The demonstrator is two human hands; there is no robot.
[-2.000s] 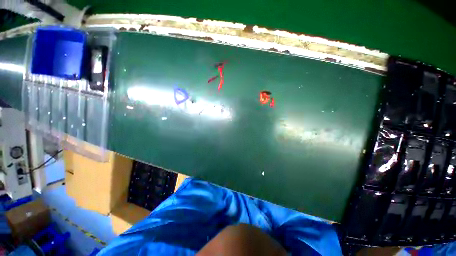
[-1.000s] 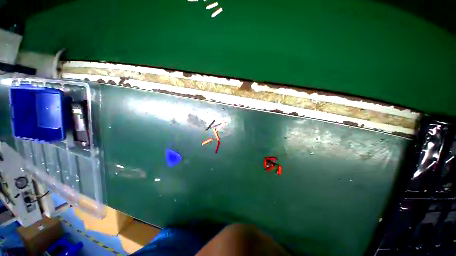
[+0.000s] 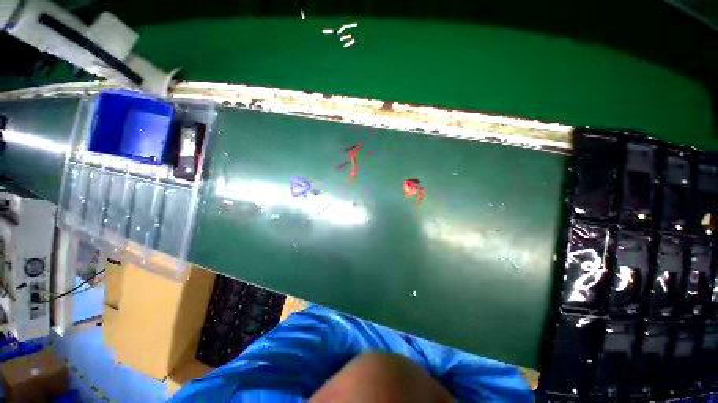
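Neither of my hands is in view. On the dark-green bench (image 3: 354,244) lie thin red strips (image 3: 353,163) and, to their right, a small red curl (image 3: 412,189). A small blue triangular piece (image 3: 300,187) lies left of them, beside a bright glare. A glossy black blister tray (image 3: 586,275) with rows of pockets is at the right; its reflections hide what some pockets hold. A blurred rounded shape (image 3: 378,382) at the bottom edge lies over my blue smock (image 3: 268,362); it does not show as a hand.
A blue bin (image 3: 130,130) and a black unit (image 3: 188,149) sit in a clear compartment tray (image 3: 130,206) at left. Beyond the chipped rail (image 3: 378,114), small white strips (image 3: 344,34) lie on the green conveyor (image 3: 472,75). A cardboard box (image 3: 149,315) holding black trays (image 3: 236,319) stands below the bench.
The view dipped forward over the bench and has come back. The white strips on the conveyor entered after the oldest frame. The bench items keep their places; no hand appears in any frame.
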